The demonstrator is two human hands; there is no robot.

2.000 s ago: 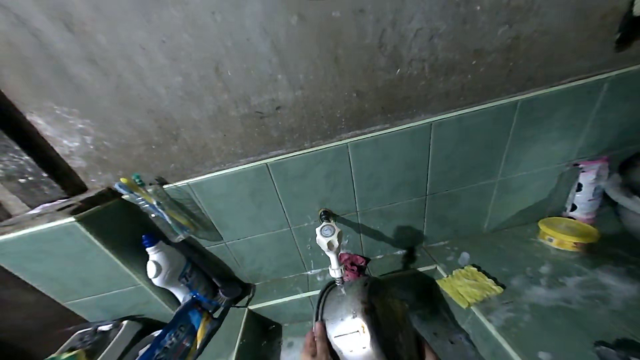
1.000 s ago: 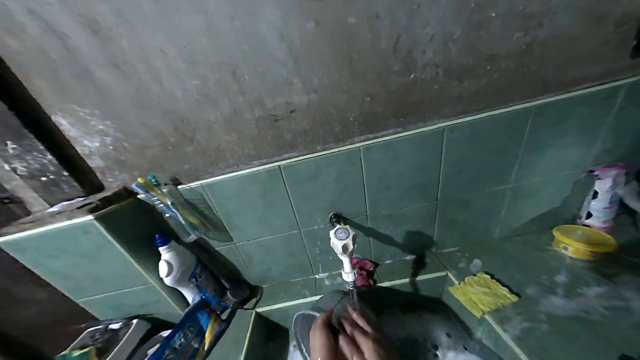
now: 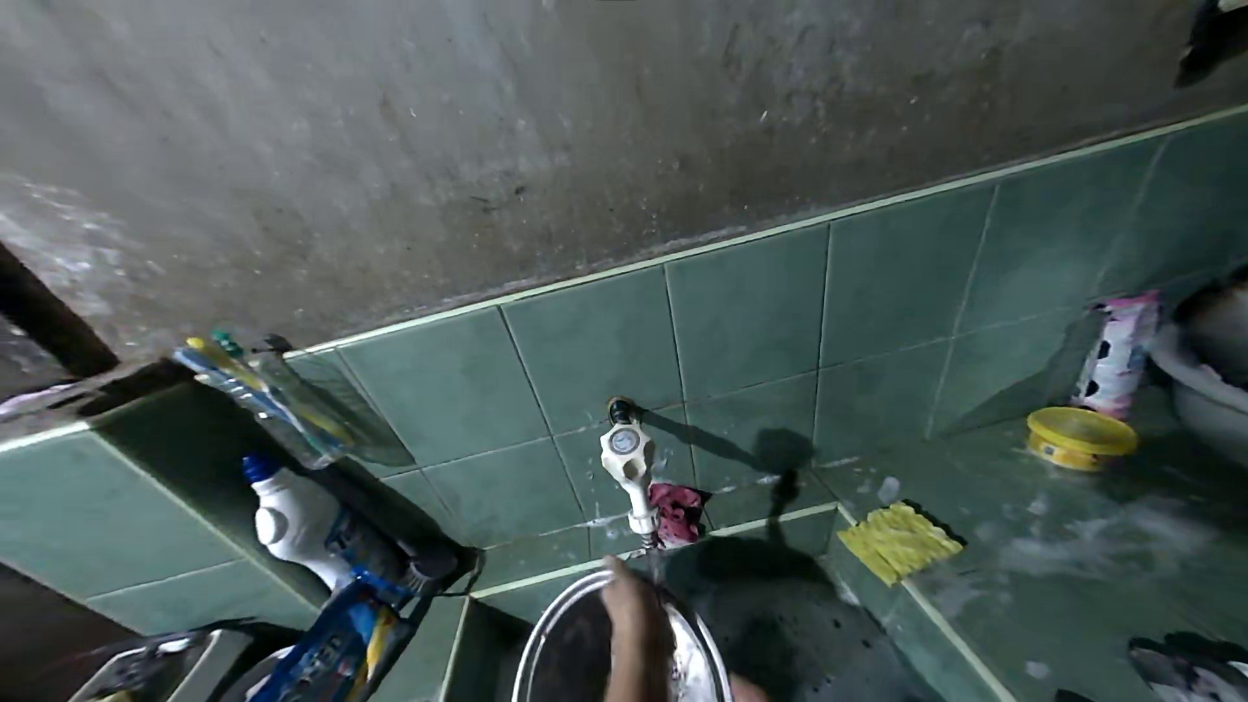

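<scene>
Under the white tap [image 3: 626, 468], a round metal pot [image 3: 531, 648] with a shiny rim stands tilted in the green-tiled basin, and water runs from the spout. A blurred hand, which looks like my left hand [image 3: 639, 629], lies across the pot's mouth near the rim; its grip cannot be made out. Only a small part of what seems to be my right hand [image 3: 748, 690] shows beside the pot's right edge, at the bottom of the view. A dark red cloth [image 3: 678, 515] is bunched behind the spout. The pot's lower part is out of view.
A yellow cloth [image 3: 899, 542] lies on the basin's right ledge. Farther right are a yellow tub [image 3: 1080, 439], a pink-and-white packet [image 3: 1119, 356] and a grey basin [image 3: 1209, 400]. At left stand a white bottle [image 3: 297, 522] with a blue cap and a clear holder with toothbrushes [image 3: 283, 405].
Two seconds ago the pot's shiny outer side showed, with a hand at each side; now its rim and dark inside show. The hands, close together one second ago, are apart.
</scene>
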